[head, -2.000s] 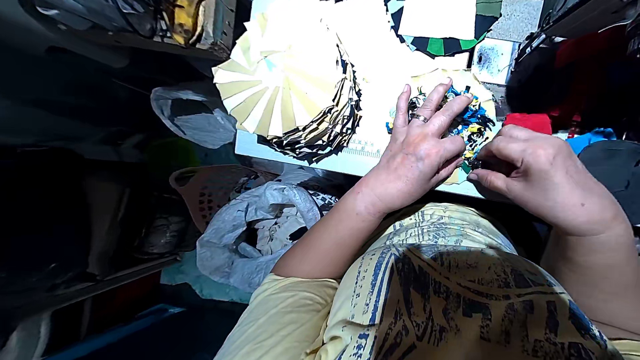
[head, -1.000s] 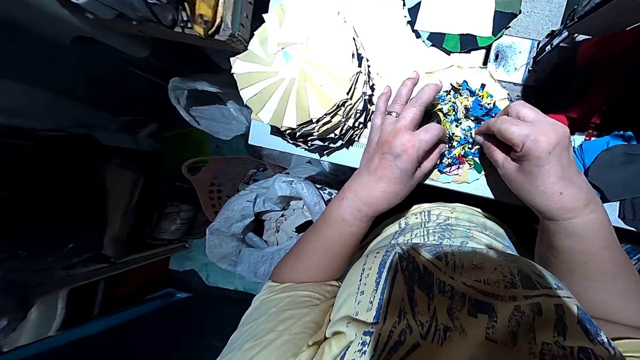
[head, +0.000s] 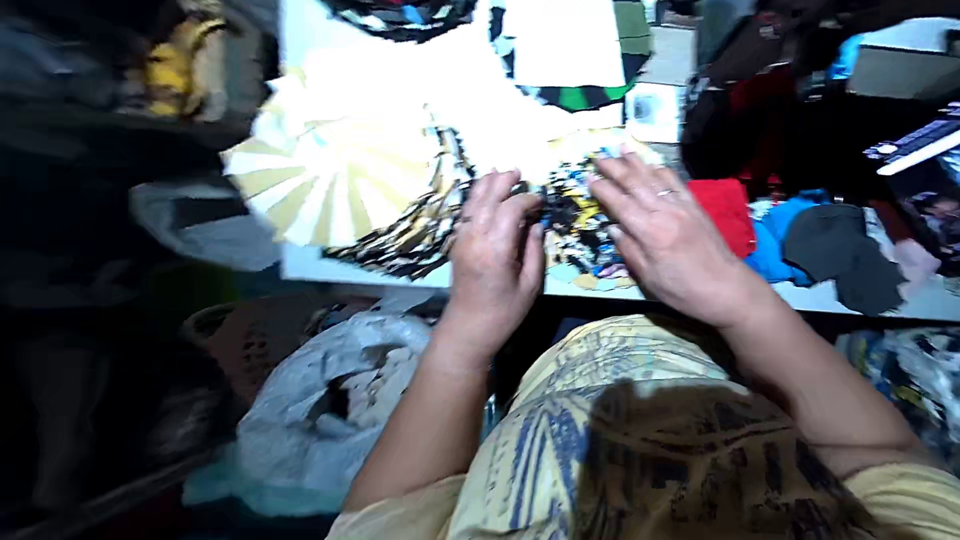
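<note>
A round fabric piece covered in multicoloured scraps (head: 581, 214) lies at the front of the white table, its cream edge showing below. My left hand (head: 499, 244) rests at its left side with the fingers bent. From the right, my right hand (head: 660, 217) lies over the piece, fingers spread, a ring on one of them. Neither hand plainly grips anything. Left of my left hand sits a thick stack of round pieces (head: 337, 180) with cream and white wedges and dark layered edges. Glare washes out part of the table.
A red cloth (head: 721, 216), blue cloth (head: 772, 236) and dark grey cloth (head: 844, 251) lie at the right. Behind is a green-and-black edged round piece (head: 585, 96) under something white. Below the table's front edge stands a plastic bag of scraps (head: 337, 412) near a perforated basket (head: 251, 341).
My right hand has gone from pinched fingers at the right side of the scrap-covered piece to spread fingers over it. My left hand's fingers are more bent. The view has shifted.
</note>
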